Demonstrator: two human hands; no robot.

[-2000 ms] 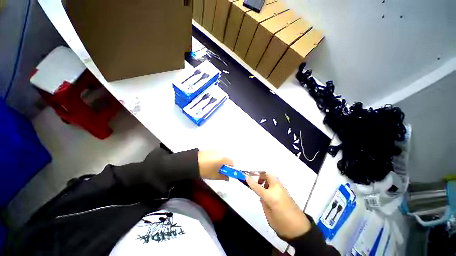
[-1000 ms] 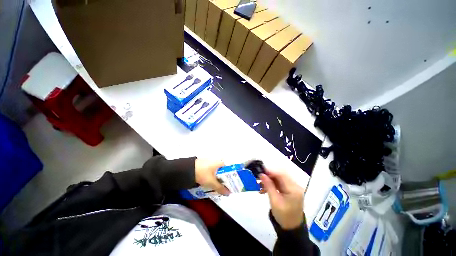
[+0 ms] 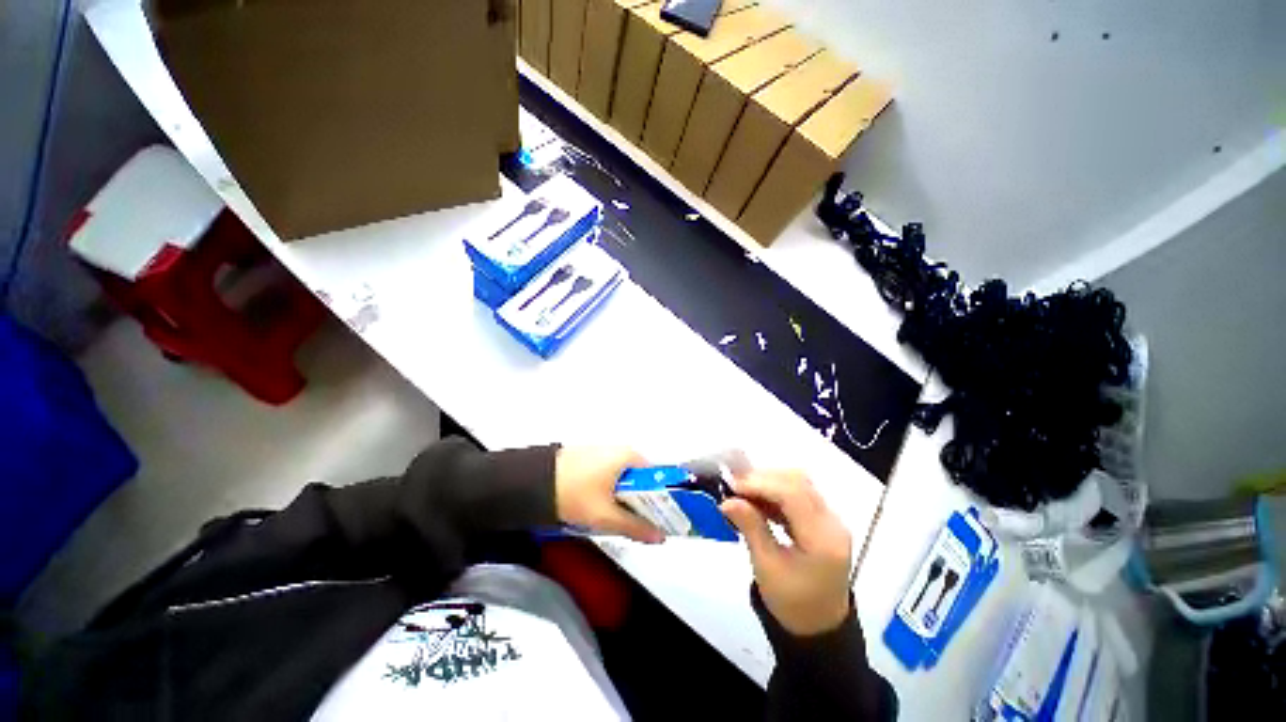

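My left hand (image 3: 604, 494) grips a blue-and-white retail box (image 3: 674, 508) above the near edge of the white table. The box's end towards my right hand is open. My right hand (image 3: 797, 550) has its fingertips at that open end, on a small black cable (image 3: 709, 481) that is partly inside the box. A pale, blurred flap or piece shows just above the cable. My fingers hide part of the cable.
Two stacks of finished boxes (image 3: 533, 226) stand beyond my hands. A large brown carton (image 3: 339, 113) is at left. Narrow brown boxes (image 3: 776, 169) line the wall. A black cable heap (image 3: 1037, 388) and flat carton blanks (image 3: 942, 590) lie at right. A red-and-white stool (image 3: 212, 310) stands at left.
The box, earlier seen edge-on, has turned to show its broad side and open end. The black cable has come to that end and now sits further in than a second ago.
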